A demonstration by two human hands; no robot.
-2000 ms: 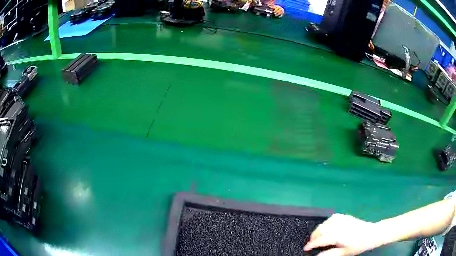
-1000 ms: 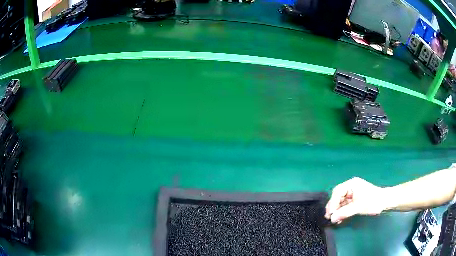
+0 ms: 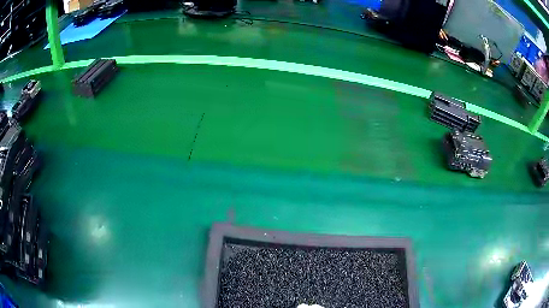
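Observation:
The work tray (image 3: 313, 237) lies in front of me at the bottom edge, its lower part cut off. It has a raised grey rim and a speckled black inside. A small pale patch (image 3: 310, 306) shows over the tray at the bottom edge. It may be part of my right hand, but too little shows to tell its state. My left hand is not in view.
A pile of black housings (image 3: 18, 204) is at the far left. A ribbed block (image 3: 94, 77) lies at upper left. Another ribbed block (image 3: 454, 112) touches or nearly touches a chunky unit (image 3: 468, 154) at right. A silver-black part (image 3: 519, 285) is at lower right.
My right hand has left the tray's right rim, and its forearm no longer crosses from the right. The pale patch has appeared at the bottom edge. The view has shifted slightly.

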